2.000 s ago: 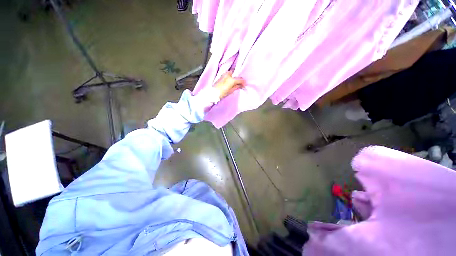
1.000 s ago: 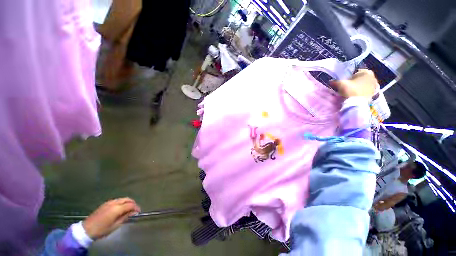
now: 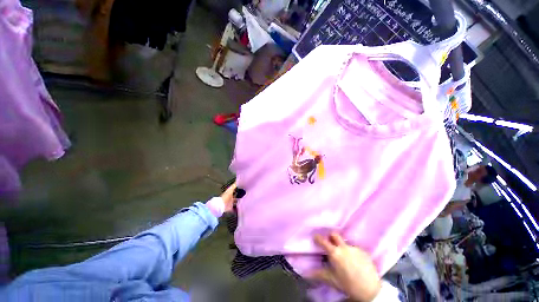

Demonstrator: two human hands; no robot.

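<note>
A pink top (image 3: 272, 206) with a small brown and orange figure on its chest hangs on a white hanger (image 3: 434, 65) from a dark rail at the upper right. My left hand (image 3: 229, 197) is at the top's left edge, its fingers partly hidden behind the cloth. My right hand (image 3: 348, 265) is at the lower front near the hem, blurred, with thumb and fingers on the cloth. The round neckline faces me.
Dark striped garments (image 3: 254, 265) hang behind the top. More pink garments (image 3: 29, 100) hang at the far left. A written blackboard (image 3: 360, 23), a white round-based stand (image 3: 210, 76) and a person at the right are beyond.
The view has swung from the left pink garments to this top. My right hand has left the hanger and moved down to the hem area. My left hand has come to the top's edge.
</note>
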